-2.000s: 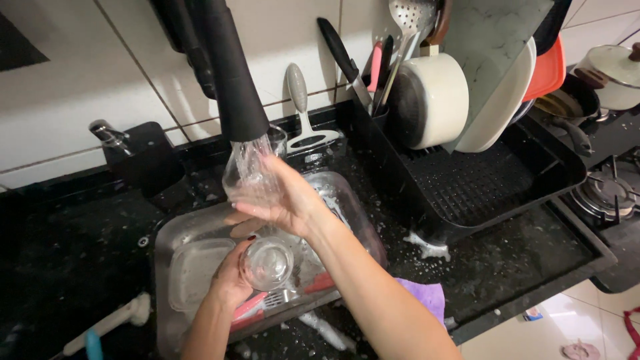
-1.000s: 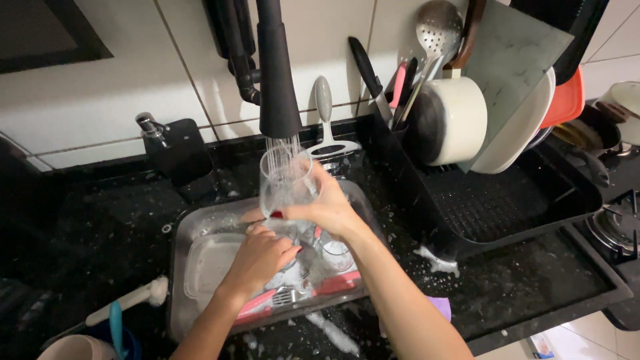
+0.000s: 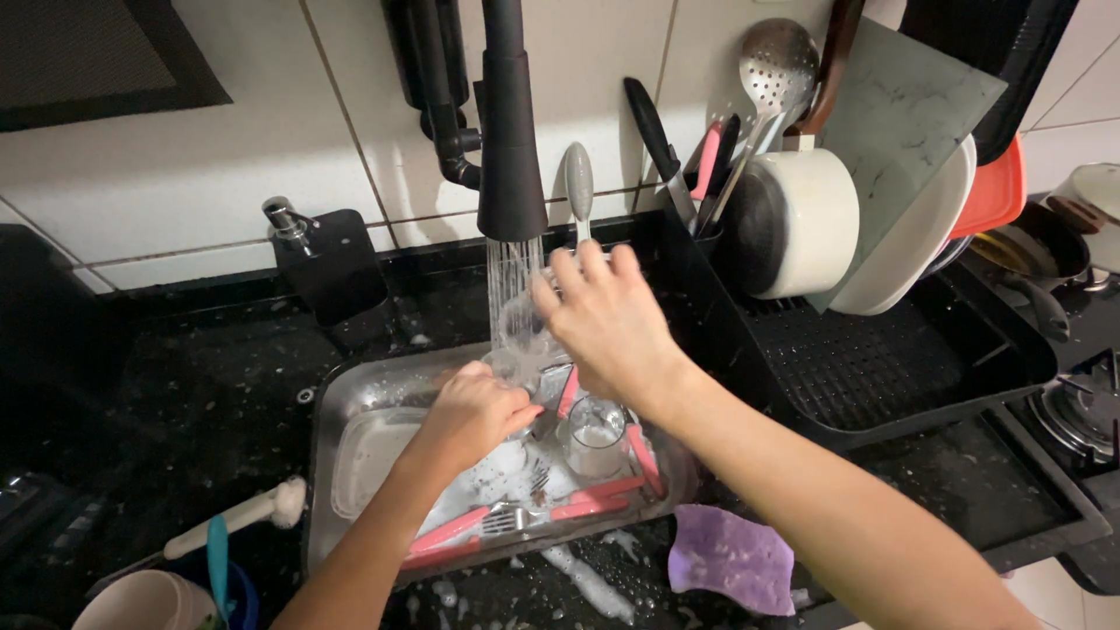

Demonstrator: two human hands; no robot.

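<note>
Water streams from the black faucet (image 3: 514,149) over a clear drinking glass (image 3: 525,325), which my right hand (image 3: 608,324) grips from above, tilted beneath the flow. My left hand (image 3: 472,416) is lower, just left of it, with its fingers around another clear glass (image 3: 512,367), partly hidden by the hand and water. Below them, the stainless steel sink (image 3: 350,385) holds a clear plastic container (image 3: 372,455), an upright glass (image 3: 597,437) with suds, and several pink-handled utensils, including a fork (image 3: 516,520).
A purple sponge (image 3: 733,560) lies on the front counter edge. A black dish rack (image 3: 875,372) at right holds a white pot (image 3: 801,223), plates and utensils. A black soap dispenser (image 3: 331,267) stands behind left; a brush (image 3: 236,521) and cups are at lower left. The stove (image 3: 1081,407) is far right.
My right hand has turned over the glass it holds, from gripping its side to gripping it from above. My left hand has risen from among the things in the sink toward the water.
</note>
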